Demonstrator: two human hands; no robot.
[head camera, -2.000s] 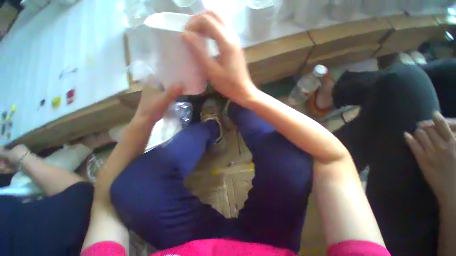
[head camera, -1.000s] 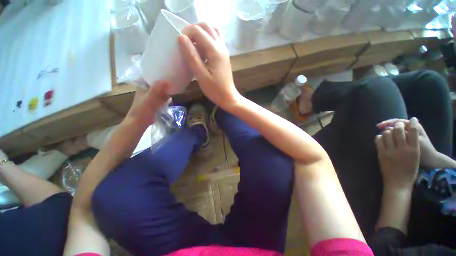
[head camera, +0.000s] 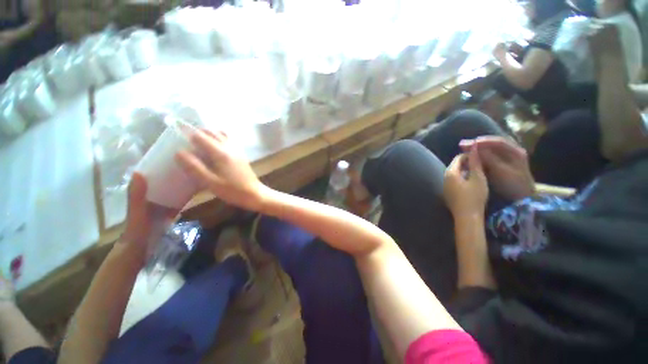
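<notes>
A white cup (head camera: 168, 165) is held tilted between my two hands, over the near edge of the white-covered table (head camera: 53, 170). My left hand (head camera: 142, 206) grips its lower end, with clear plastic film (head camera: 174, 245) hanging below that hand. My right hand (head camera: 217, 167) lies on the cup's right side near its upper end, fingers spread along the wall. The picture is blurred, so I cannot tell whether film covers the cup.
Rows of white cups (head camera: 323, 85) stand along the table, several in glinting film. A clear bottle (head camera: 339, 178) stands on the floor by the table. A seated person (head camera: 561, 263) is close at right, hands together. Other people sit farther back. Another arm (head camera: 21, 330) shows at lower left.
The view has swung to the right and up, showing more of the table and people. The cup stays between both hands, and its slant differs slightly.
</notes>
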